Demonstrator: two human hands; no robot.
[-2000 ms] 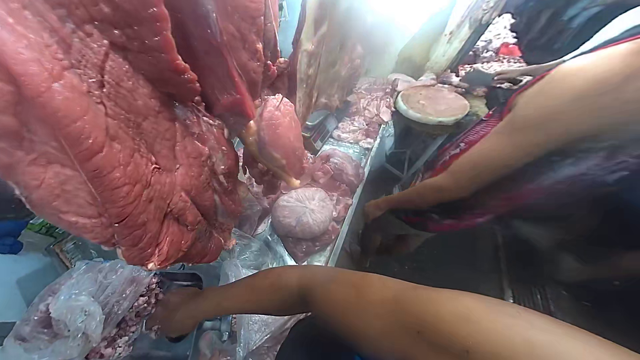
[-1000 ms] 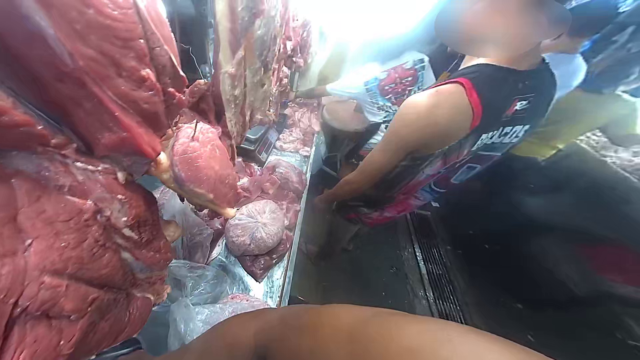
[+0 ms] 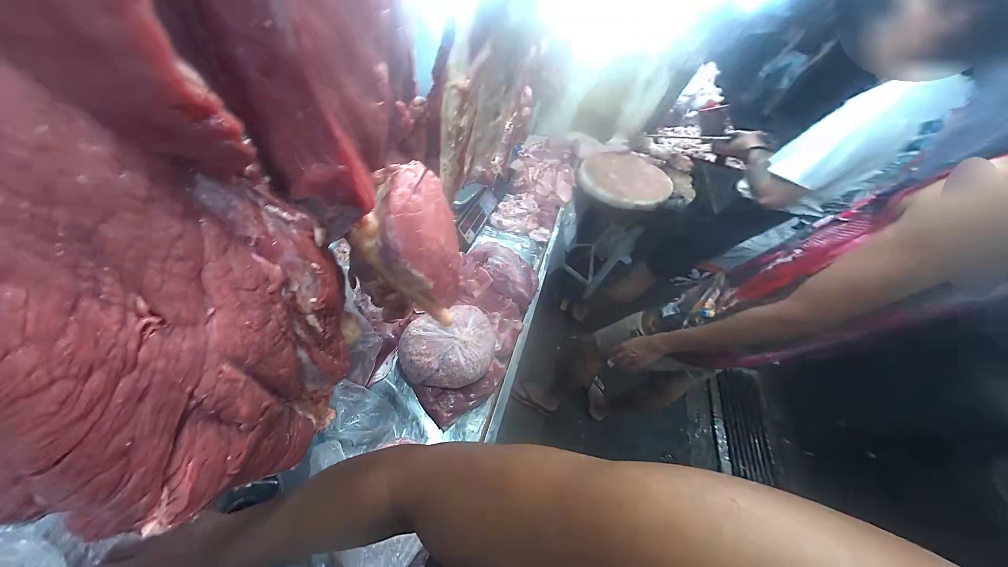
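A forearm of mine crosses the bottom of the view and runs to the lower left, beneath a large hanging slab of raw red meat [image 3: 157, 315]. The hand at its end is hidden or blurred there, and I cannot tell what it touches. My other hand does not show. Beyond the forearm, a tied clear plastic bag of ground meat [image 3: 447, 350] rests on bagged red meat [image 3: 457, 398] on the metal counter [image 3: 492, 421]. A shank of meat [image 3: 417, 228] hangs just above the tied bag. Crumpled clear plastic bags [image 3: 358, 413] lie beside the slab.
A scale [image 3: 472, 211] and heaped meat pieces [image 3: 539, 177] are farther along the counter. A round chopping block [image 3: 626, 179] stands at its far end. At right, a person's arm [image 3: 787, 319] hangs near the counter; another person in white [image 3: 866, 142] is behind, by more meat.
Two seconds ago a hand of mine showed at ground meat in a plastic bag, lower left; now that hand is obscured. The view has swung right and partly back. The person at right has shifted.
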